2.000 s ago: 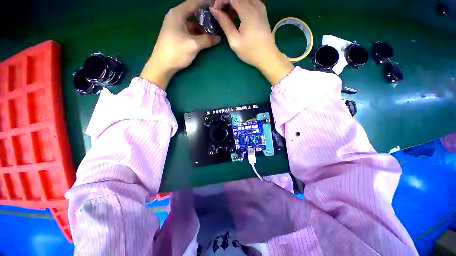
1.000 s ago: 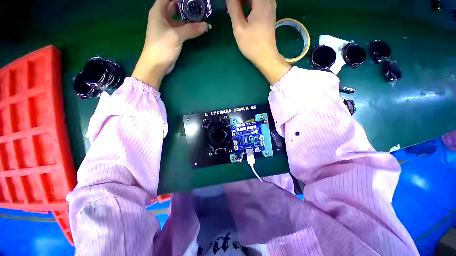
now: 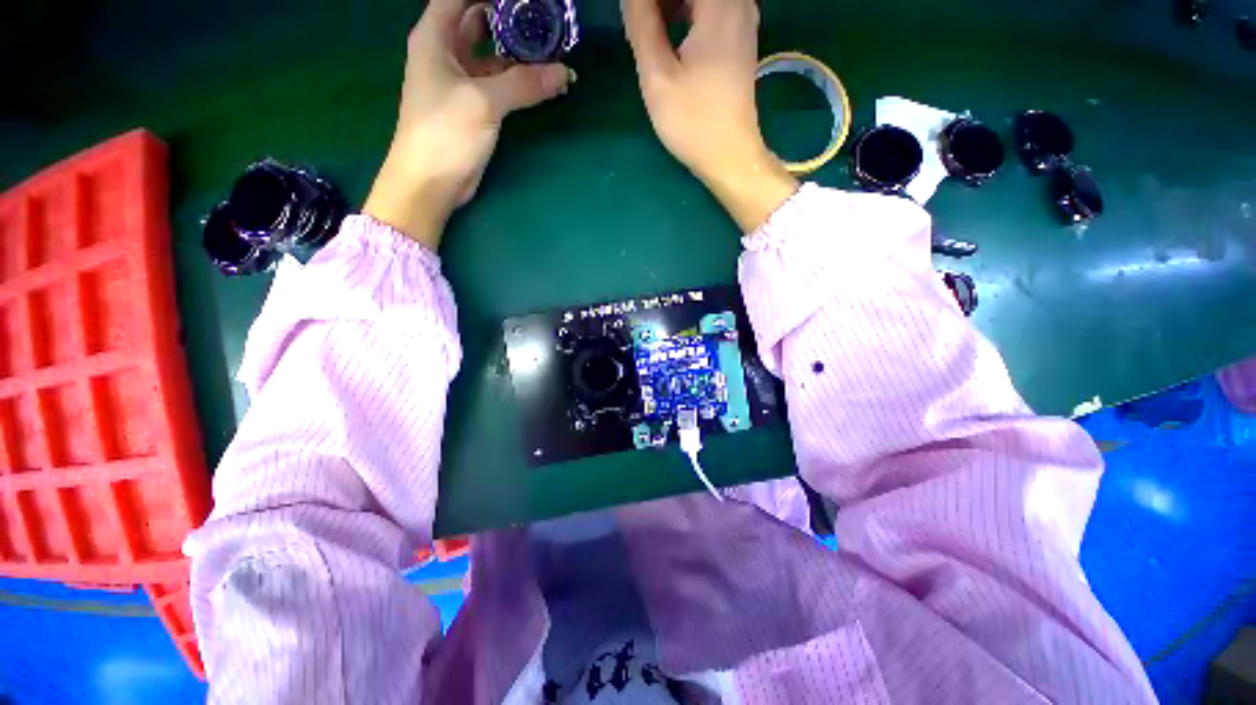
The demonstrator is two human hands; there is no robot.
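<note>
My left hand holds a round watch module at the top edge of the view, its patterned round face towards me. My right hand is to the right of it, apart from the module; its fingertips are cut off by the top edge, so I cannot tell whether it holds anything. The test fixture board lies nearest my body. Its round black socket is unlit with no module seen in it. The blue control circuit board has a white USB cable plugged in.
A masking tape roll lies right of my right hand. Several black modules lie farther right, beside a white scrap. Stacked modules sit at left, near a red tray with square pockets. A thin dark piece lies by my right sleeve.
Two seconds ago both hands were together around the module. They have since parted, and my left hand has moved left and up with it. Little differs from one second ago.
</note>
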